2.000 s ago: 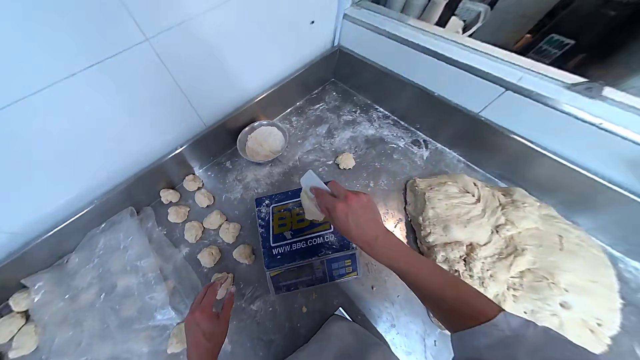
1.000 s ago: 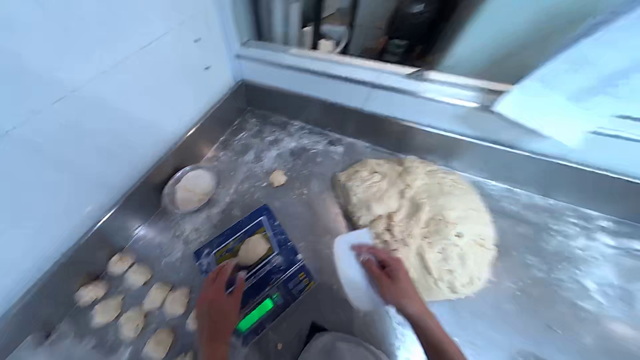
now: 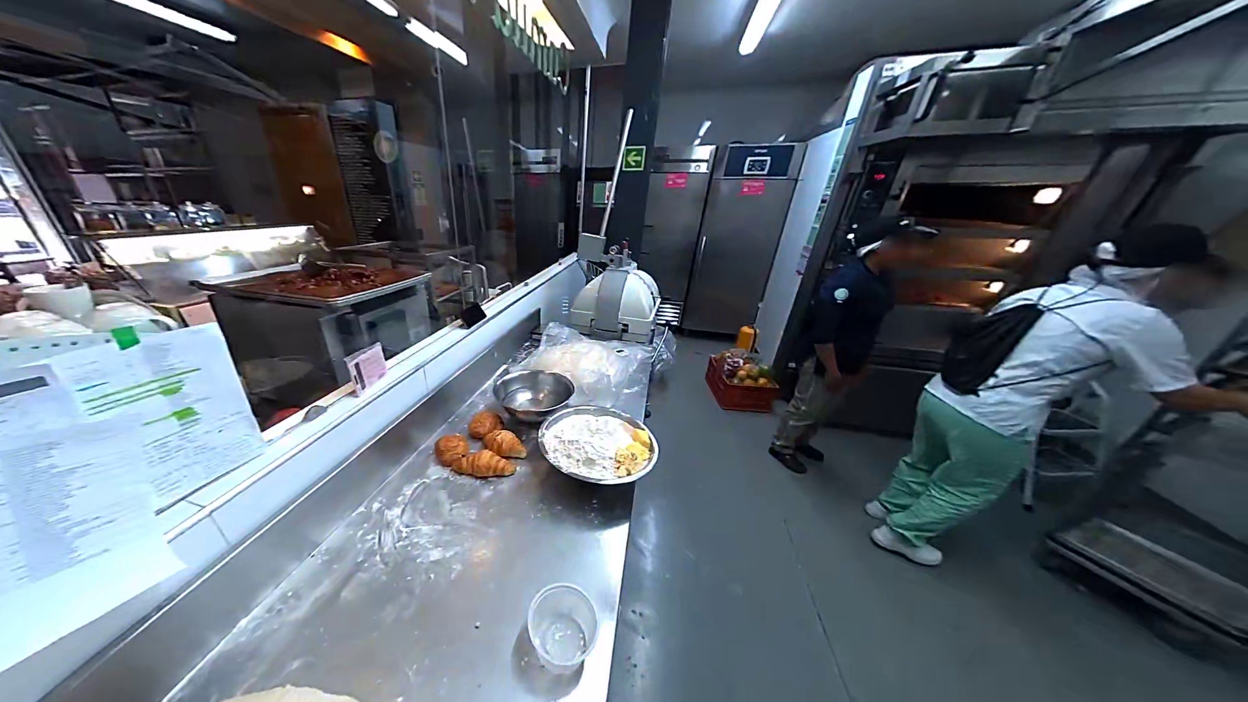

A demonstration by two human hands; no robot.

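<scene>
Neither of my hands shows in the head view now. Only the top edge of the large dough mass point(image 3: 292, 694) is visible at the bottom left of the steel worktop point(image 3: 419, 604). A clear plastic cup point(image 3: 563, 627) stands near the worktop's right edge. Farther along are several baked pastries point(image 3: 485, 464), croissants among them. Beside them sit a steel bowl holding flour and a yellow ingredient point(image 3: 597, 444) and another steel bowl point(image 3: 533, 394). Behind the bowls lies clear plastic wrapping over something pale point(image 3: 585, 366).
A white machine point(image 3: 616, 300) stands at the worktop's far end. Two people point(image 3: 840, 322) point(image 3: 1048, 361) are on the right by a lit deck oven point(image 3: 975, 239). A red crate of produce point(image 3: 743, 380) is on the floor. Papers with writing point(image 3: 107, 439) hang at left.
The view has swung far away from the scale and dough balls, along the worktop to the room. Both hands, in sight one second ago, are out of frame.
</scene>
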